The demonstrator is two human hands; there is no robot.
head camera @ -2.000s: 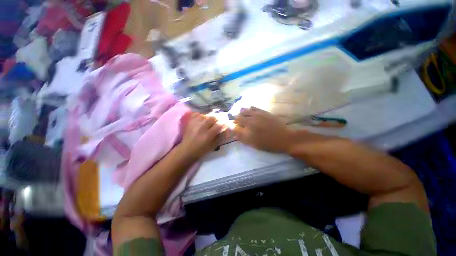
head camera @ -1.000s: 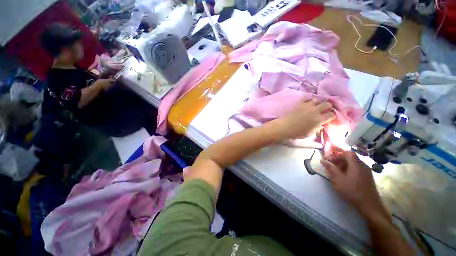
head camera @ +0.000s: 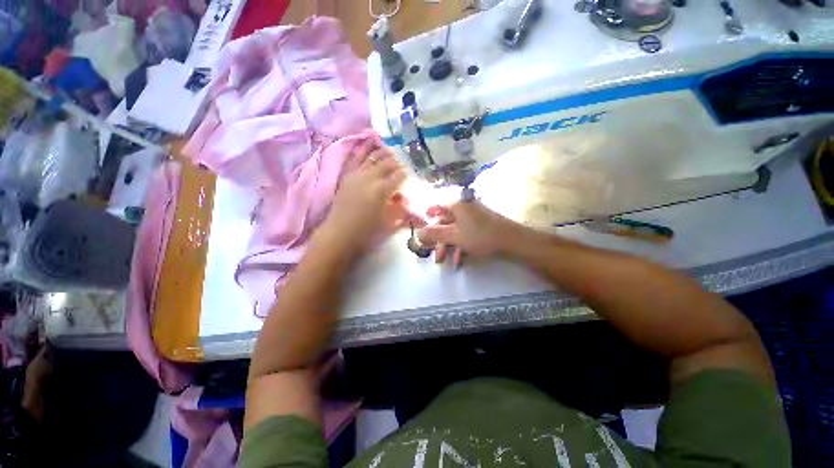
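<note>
A pink and white garment piece (head camera: 293, 137) lies bunched on the white table left of the needle. My left hand (head camera: 370, 187) lies on the garment's right part beside the needle, fingers on the cloth. My right hand (head camera: 465, 230) is just right of it, fingertips curled at a small reddish-lit fabric edge (head camera: 437, 213). The presser foot area is washed out by the bright lamp. The white sewing machine (head camera: 567, 119) has a blue stripe and "JACK" lettering. Thread snips (head camera: 640, 228) with a green and orange handle lie right of my right hand.
A pink strip (head camera: 151, 265) hangs over the table's yellow-brown left end (head camera: 187, 256). The table's front edge (head camera: 457, 315) carries a grey marked strip. Pink cloth and something blue show below it at left. A grey machine part (head camera: 73, 247) stands at far left.
The view has swung back right from the neighbouring worker and floor bundle to the machine. Both hands stay by the needle. Compared with the oldest frame, the garment lies more gathered beside the machine head.
</note>
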